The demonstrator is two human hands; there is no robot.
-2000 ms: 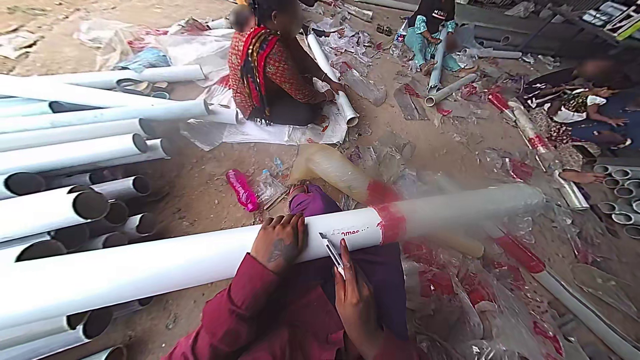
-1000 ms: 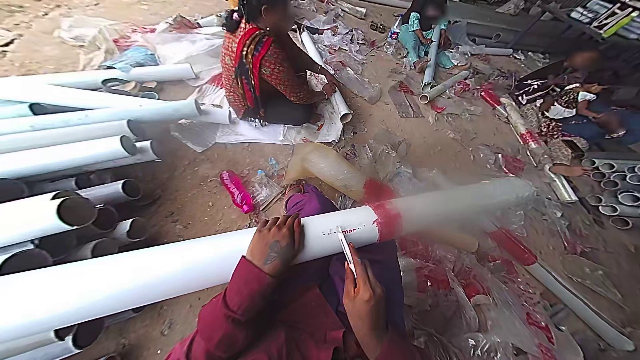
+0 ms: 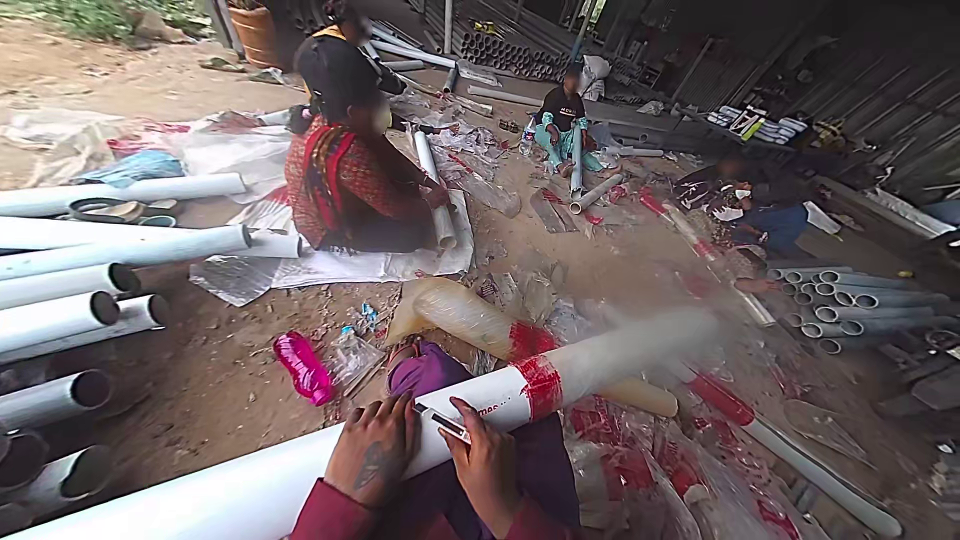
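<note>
A long white plastic pipe point(image 3: 247, 480) lies across my lap, its far end wrapped in hazy clear film beyond a red band point(image 3: 540, 386). Red print on its wall shows partly beside my right fingers. My left hand point(image 3: 375, 446) rests on top of the pipe, fingers bent over it. In my right hand point(image 3: 484, 457) is a small flat cutter or blade point(image 3: 444, 424), light with a dark strip, its tip against the pipe close to my left fingertips. Its exact kind is not clear.
White pipes point(image 3: 67, 322) are stacked at left. A pink plastic bottle point(image 3: 304, 367) and a film-wrapped pipe point(image 3: 465, 315) lie ahead. Several people sit beyond, the nearest person point(image 3: 356, 172) at upper left. Grey pipes point(image 3: 862, 300) and plastic film scraps point(image 3: 637, 465) lie to the right.
The blade has gone from upright over the red print to a flatter slant near my left hand. The view has tipped up, showing more of the shed.
</note>
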